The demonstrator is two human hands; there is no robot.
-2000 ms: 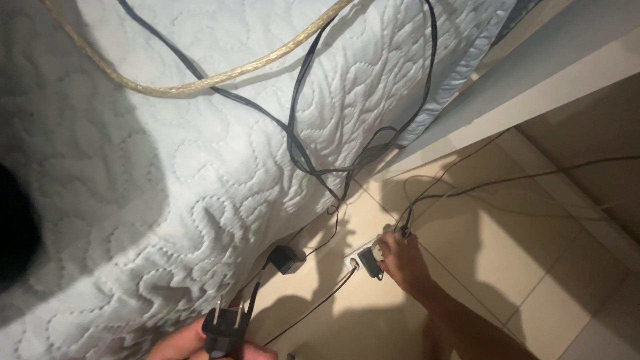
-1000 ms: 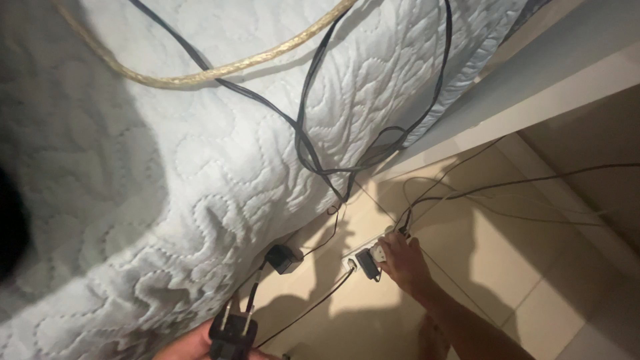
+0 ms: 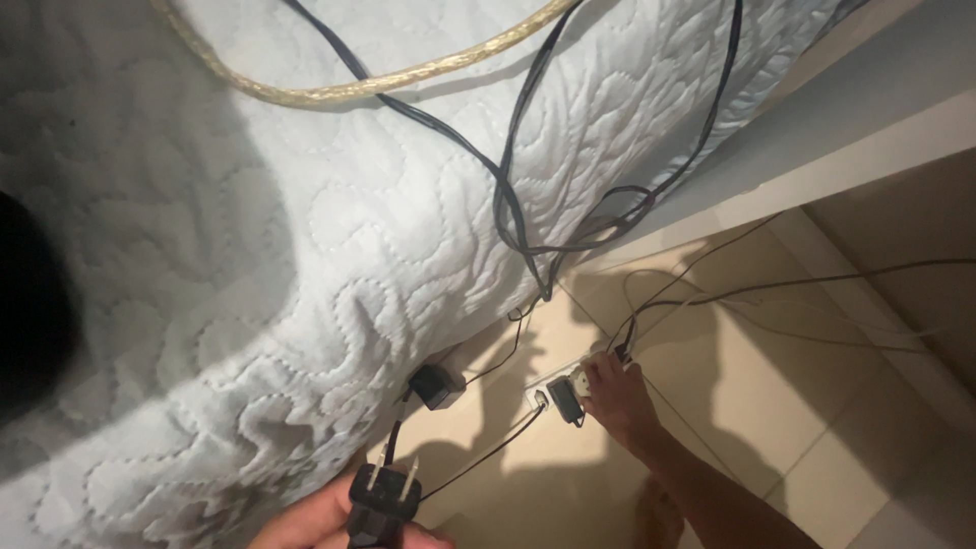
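Observation:
My left hand [image 3: 320, 518] grips a black two-pin power plug [image 3: 383, 492], its metal pins pointing up and away. My right hand [image 3: 618, 393] reaches down to a white power strip [image 3: 536, 381] on the tiled floor, its fingers on a light-coloured piece at the strip's far part. Whether that piece is a plug or an adapter I cannot tell. A black adapter [image 3: 565, 399] sits in the strip beside my fingers, and a plug with a dark cord [image 3: 540, 398] is in the near end. Another black adapter [image 3: 437, 385] hangs by the bed's edge, left of the strip.
A white quilted bedspread [image 3: 366, 221] fills the left and middle. Across it lie a gold-coloured braided cable [image 3: 320, 95] and tangled black cords [image 3: 499, 171]. A pale furniture panel [image 3: 823, 145] stands at the upper right. More dark cords [image 3: 808, 280] run over the floor tiles to the right.

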